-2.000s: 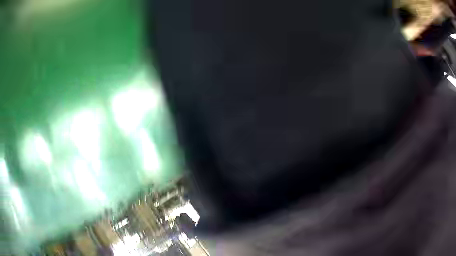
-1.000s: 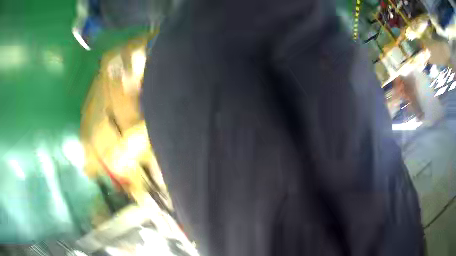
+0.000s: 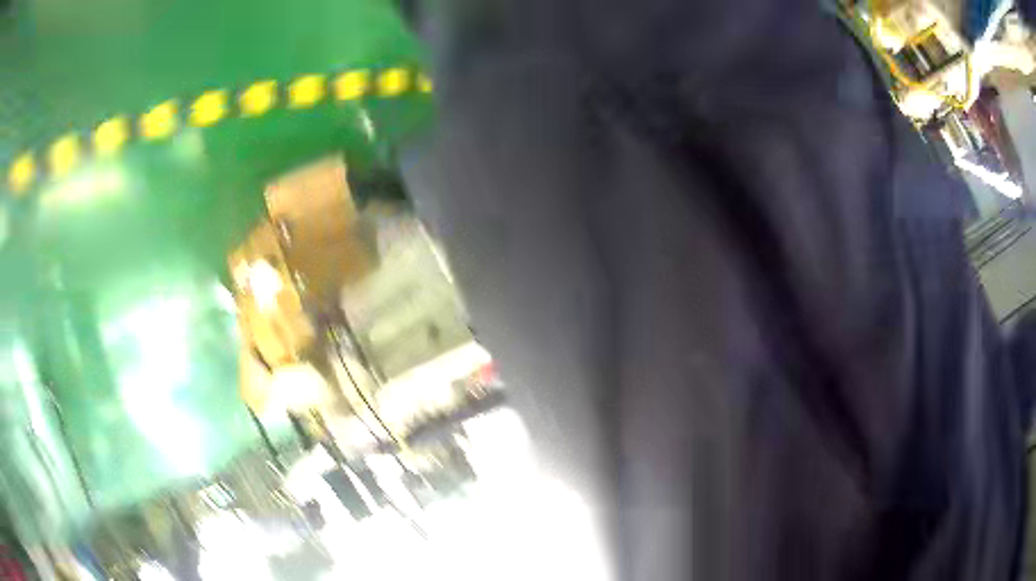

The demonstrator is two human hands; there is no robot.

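Observation:
Dark grey-purple cloth of a work jacket (image 3: 704, 295) fills the middle and right of the head view, blurred and with deep folds. No hand shows; both are out of the picture or hidden by the cloth. Left of the cloth stand tan-brown cardboard boxes (image 3: 322, 221), blurred and tilted in the view. A grey-beige boxy thing (image 3: 403, 301) is beside them, between the boxes and the cloth. Nothing is seen being held.
Glossy green floor (image 3: 307, 34) with strong glare lies at the left. A yellow-and-black marking line (image 3: 208, 109) curves across it. White glare and blurred clutter fill the lower left. Blurred yellow and white equipment (image 3: 926, 51) shows at the top right.
The view has swung. The yellow-and-black line now crosses the upper left, and the cardboard shows as separate boxes. The cloth's left edge sits further right than before.

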